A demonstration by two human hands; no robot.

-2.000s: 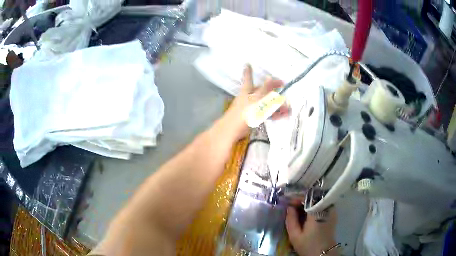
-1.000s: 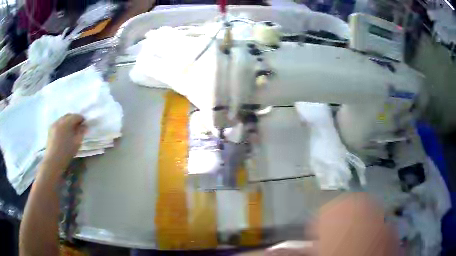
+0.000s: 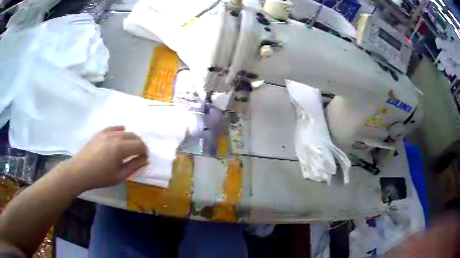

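A wide white cloth panel lies across the left of the machine bed, its right end beside the needle area. My left hand is on its near right part with fingers curled on the cloth; the exact grip is partly hidden. The presser foot and needle area is blurred. A fanned bundle of narrow white strips lies right of the needle. My right hand is only a blurred skin patch cut off at the lower right corner; its fingers do not show.
The white panel stack is at upper left. More white cloth lies behind the machine head. The off-white machine arm spans the upper right, with a control panel behind it. Yellow tape marks the bed. A dark square is at right.
My left hand has moved right and nearer from the stack, bringing a white panel across the bed towards the needle. The blurred right hand has shifted towards the lower right corner.
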